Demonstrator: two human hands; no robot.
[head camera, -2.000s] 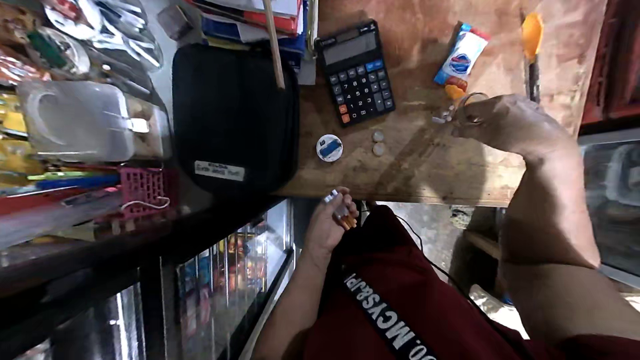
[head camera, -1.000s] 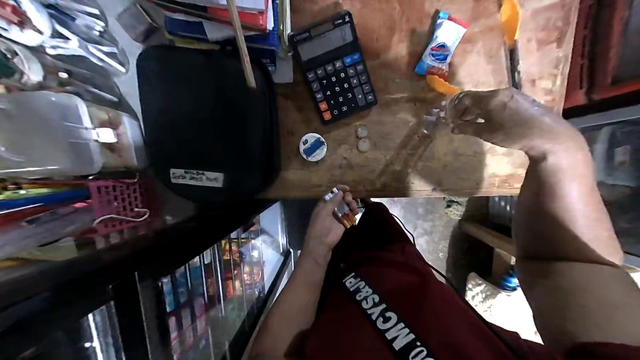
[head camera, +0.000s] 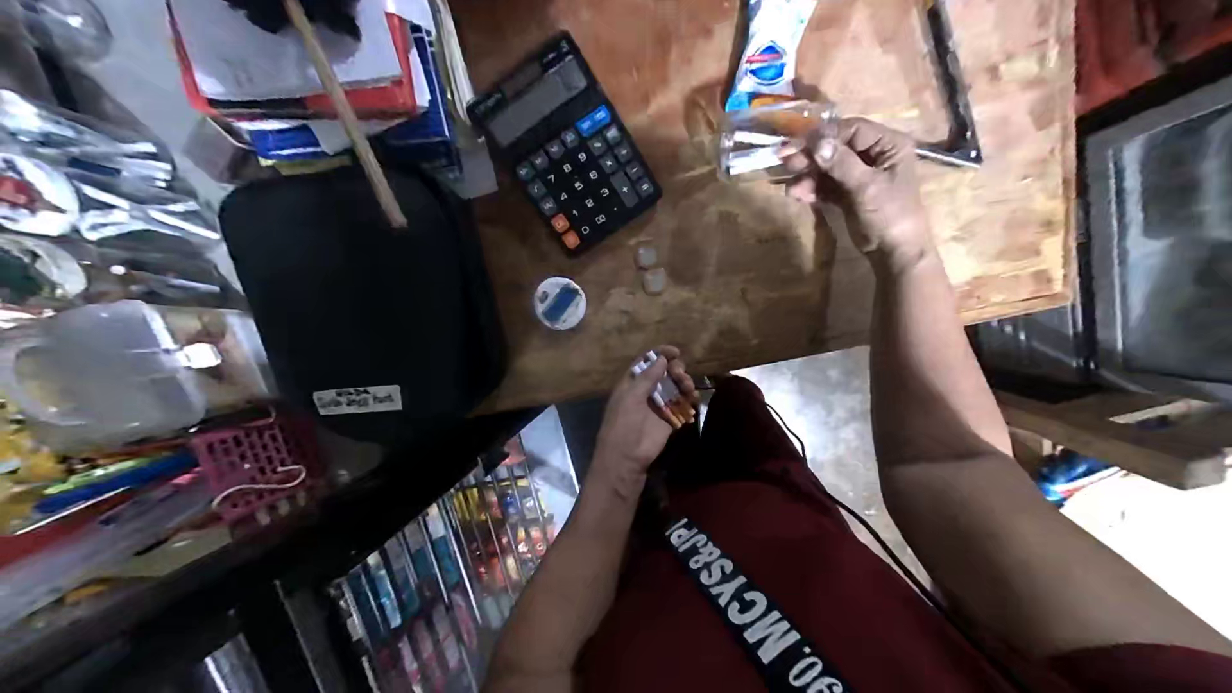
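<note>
My left hand is closed around several cigarettes, white with orange-brown ends, just off the front edge of the wooden table. Over the table at right, my right hand has its fingertips on a clear glass or jar, tilted on its side in the air. Pale streaks show in the clear wall; whether they are contents or glare I cannot tell. Just beyond it lies a blue and white packet. Two coins and a round white and blue lid or tin lie between the hands.
A black calculator lies left of the packet. Further left are a black zip case, stacked papers and folders with a wooden stick across them, and a pink basket. A dark metal bar lies at the back right.
The clear glass or jar shows more plainly in my right hand than before. My left hand keeps hold of the cigarettes. The view has shifted.
</note>
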